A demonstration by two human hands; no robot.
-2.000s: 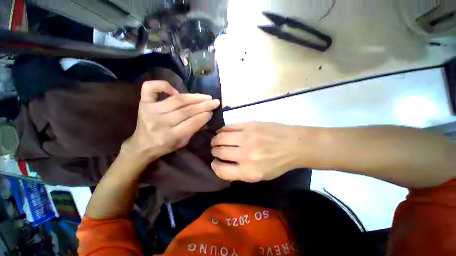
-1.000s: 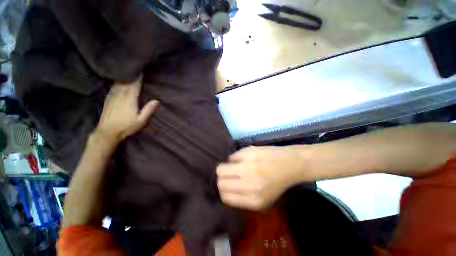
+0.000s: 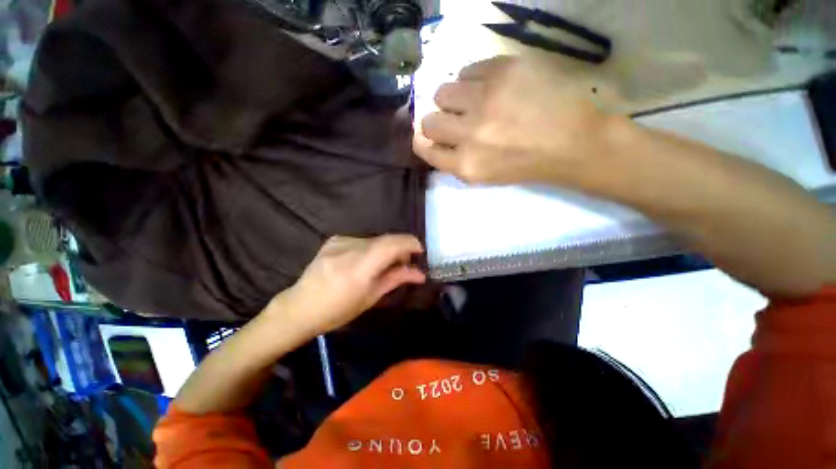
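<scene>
The dark brown garment fabric (image 3: 247, 174) lies bunched left of the needle, its right edge running down from the presser foot area (image 3: 401, 50). My left hand (image 3: 362, 275) pinches this edge near the table's front edge. My right hand (image 3: 495, 124) is by the same edge higher up, just below the presser foot, with its fingers curled and fingertips at the cloth edge. Whether it grips the cloth is hard to tell.
Black thread snips (image 3: 550, 32) lie on the beige machine bed (image 3: 678, 55) beyond my right hand. The white table top (image 3: 541, 224) has a ruler-like marked front edge. A dark pad (image 3: 825, 110) is at the far right. Blue packets (image 3: 69, 362) are at lower left.
The brown cloth, first bunched with both hands near the foot, has been spread out. My left hand has moved down and right to the edge; my right hand has moved up towards the foot.
</scene>
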